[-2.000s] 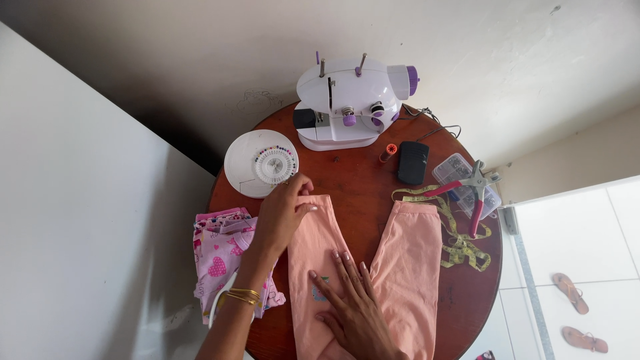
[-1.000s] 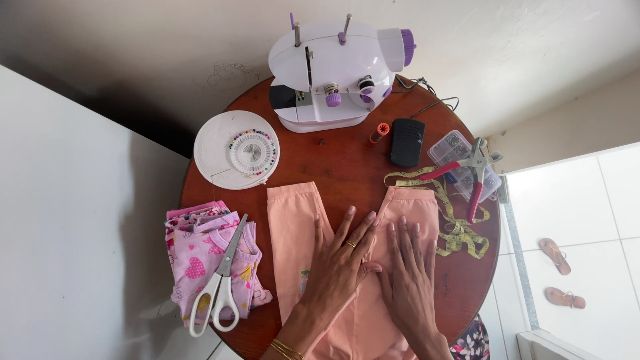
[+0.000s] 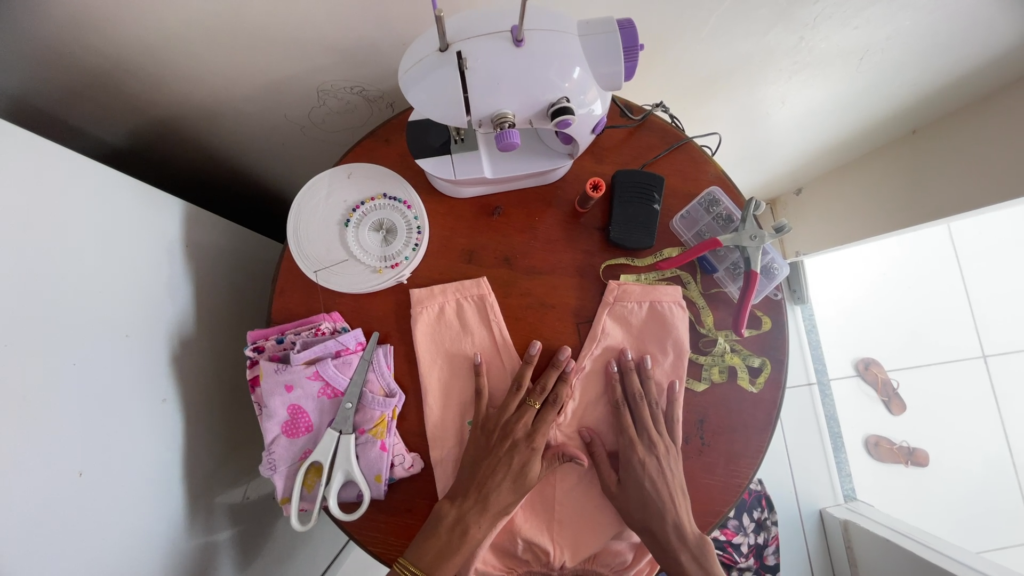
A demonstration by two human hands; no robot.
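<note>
Peach fabric trousers (image 3: 452, 344) lie on the round wooden table, both leg ends toward the sewing machine. My left hand (image 3: 516, 424), with a ring and bracelets, rests flat across the inner part of the left trouser leg, fingers spread. Flat on the right leg lies my right hand (image 3: 644, 448), its thumb close to my left thumb. Neither hand grips anything. White-handled scissors (image 3: 344, 436) lie on folded pink printed clothes (image 3: 292, 400) at the left. Part of the trousers' body is hidden under my hands and wrists.
A white mini sewing machine (image 3: 512, 80) stands at the back. Around it are a white disc (image 3: 312, 232) with a pin wheel (image 3: 382, 232), an orange thread spool (image 3: 590, 194), a black foot pedal (image 3: 636, 208), snap pliers (image 3: 748, 240) on a plastic box (image 3: 708, 210), and a yellow measuring tape (image 3: 720, 360).
My left hand has left the left leg's end and now lies lower, near the middle. My right hand has moved from the left leg to the right leg. The scissors have come into full view.
</note>
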